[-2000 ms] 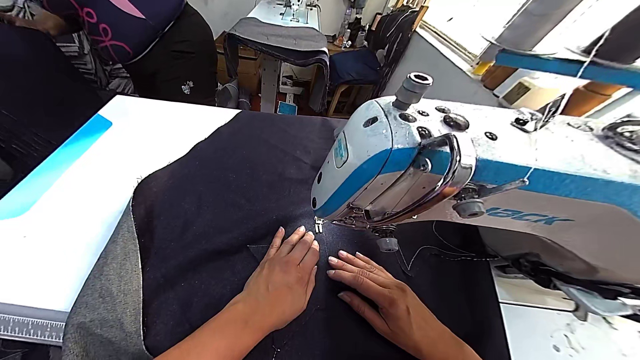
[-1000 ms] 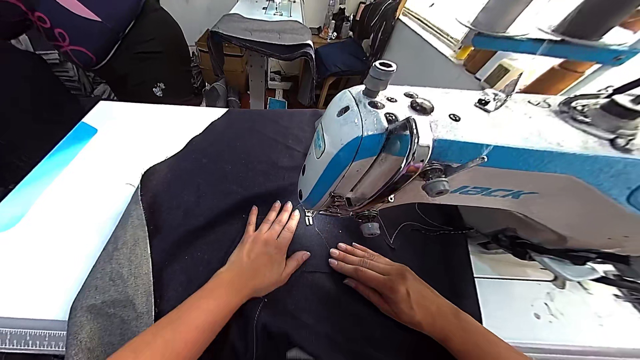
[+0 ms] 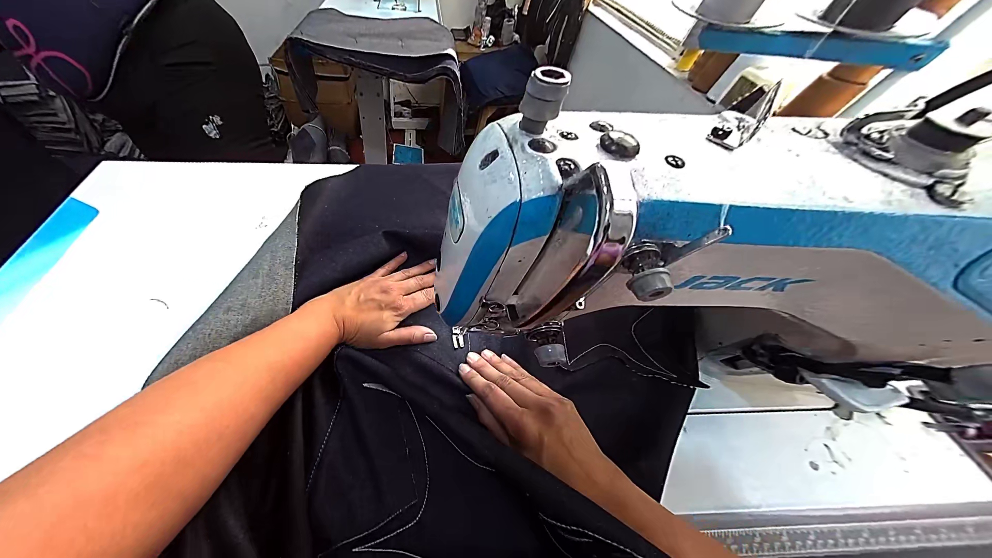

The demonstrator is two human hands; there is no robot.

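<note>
Dark denim fabric (image 3: 372, 209) lies across the table and passes under the head of a Jack industrial sewing machine (image 3: 496, 225). White stitch lines and a pocket-like outline show on its near part. My left hand (image 3: 387, 306) rests flat on the denim, left of the presser foot (image 3: 458, 336), fingers spread and the fingertips partly hidden by the machine head. Just below and right of the foot, my right hand (image 3: 523, 399) lies on the fabric with its fingers close together. Neither hand is seen pinching the cloth.
The white table top (image 3: 178, 232) extends to the left, with a blue strip on its edge. A measuring scale (image 3: 852, 535) runs along the near right. Behind stand another work table with draped grey fabric (image 3: 387, 39) and a person in dark clothes (image 3: 186, 85). Thread cones are at upper right.
The denim has shifted and turned under the machine, with folds and stitched outlines now showing near me. My left hand has moved away from me, alongside the machine head.
</note>
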